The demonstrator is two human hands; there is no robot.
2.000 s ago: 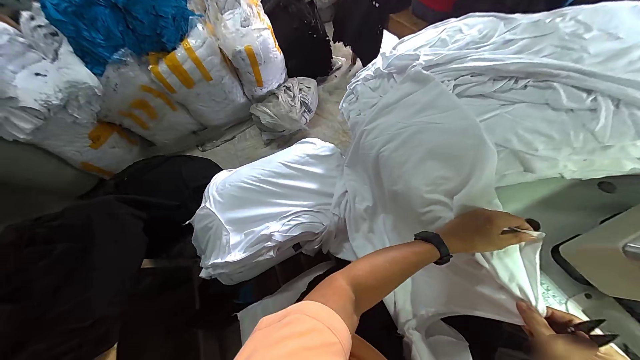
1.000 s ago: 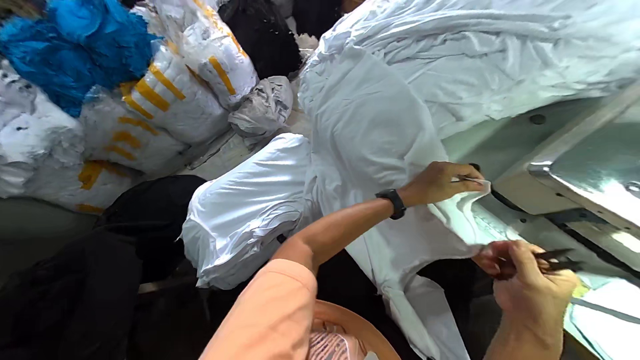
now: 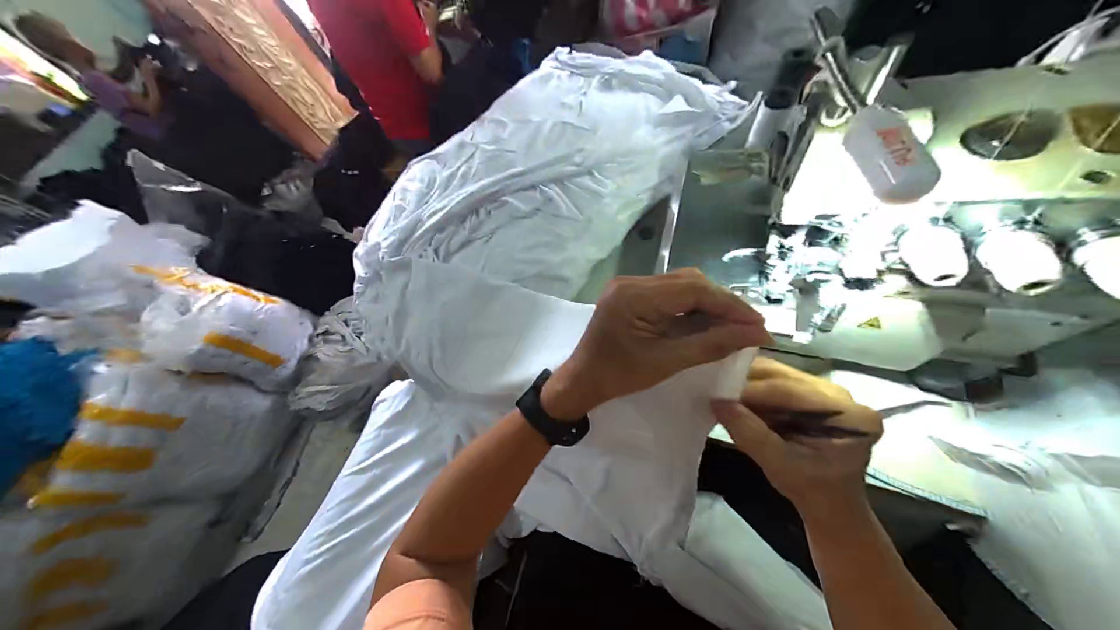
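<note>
White fabric (image 3: 630, 455) hangs between my two hands, its edge raised in front of a sewing machine (image 3: 884, 324). My left hand (image 3: 665, 337), with a dark watch on the wrist, pinches the upper part of that edge. Just below and to the right, my right hand (image 3: 801, 424) grips the same edge between thumb and fingers. A dark, pointed tool (image 3: 818, 424), probably thread snips, lies across the right hand's fingers. The fabric runs leftward to a large heap of white cloth (image 3: 525, 184), and more white cloth (image 3: 350, 516) drapes at the lower left.
Plastic-wrapped bundles with yellow tape (image 3: 131, 437) are stacked at the left beside a blue bundle (image 3: 35, 402). A person in a red shirt (image 3: 376, 66) stands behind the heap, another person (image 3: 122, 79) at the far upper left. White fabric (image 3: 1050, 507) also lies at the lower right.
The view has swung right and up onto the sewing machine. My hands have come close together on the fabric's edge; a second ago they held it further apart.
</note>
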